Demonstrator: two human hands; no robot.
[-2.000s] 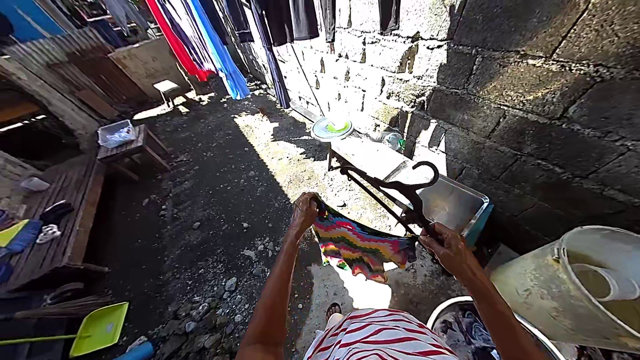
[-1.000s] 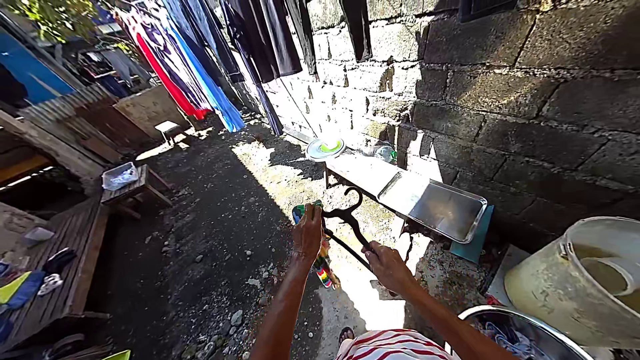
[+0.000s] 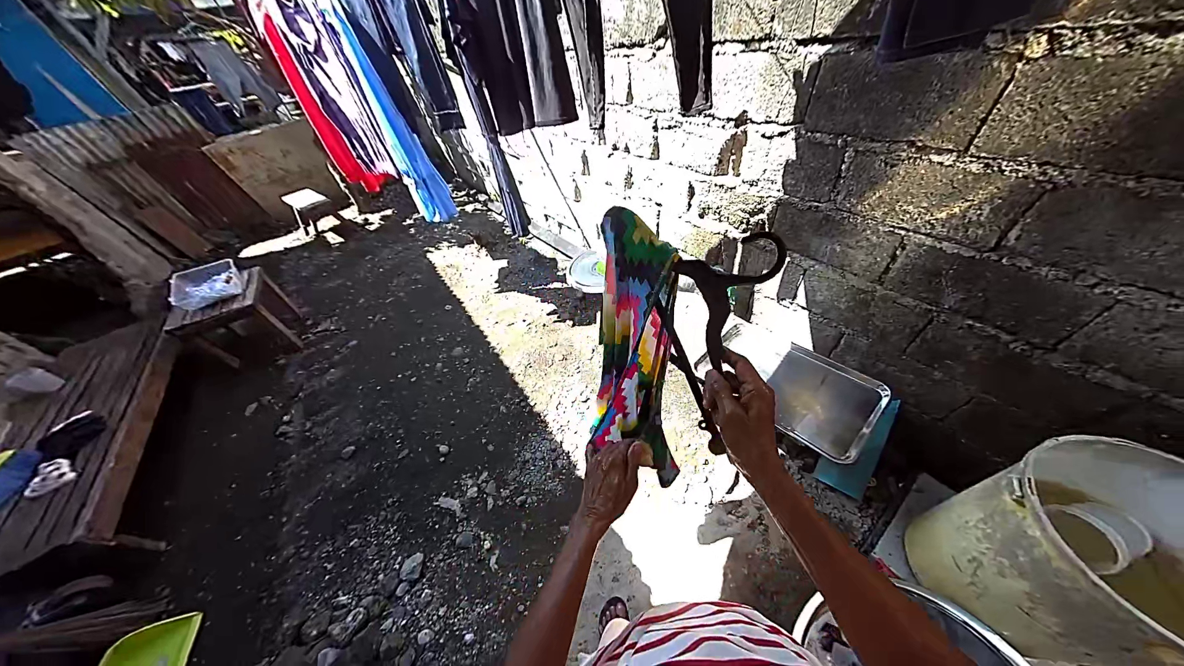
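Observation:
My right hand (image 3: 743, 407) grips one arm of a black plastic clothes hanger (image 3: 717, 305), whose hook points up and to the right. A multicoloured zigzag-patterned garment (image 3: 636, 324) hangs over the hanger's other end, with thin straps or edges running down it. My left hand (image 3: 612, 476) pinches the lower edge of this garment between thumb and fingers. The hanger is tilted, held in front of my body at chest height or so. What kind of garment it is I cannot tell.
Clothes, among them a blue cloth (image 3: 398, 120), hang along the concrete block wall (image 3: 925, 213). A metal tray (image 3: 826, 400) lies on a low bench by the wall. At right stand a large bucket of water (image 3: 1036, 546) and a basin (image 3: 962, 620). A small wooden table (image 3: 222, 305) stands left.
The garment was spread low between my hands, then bunched at my left hand. Now it hangs on the hanger's raised end, and my left hand is lower, at its bottom edge.

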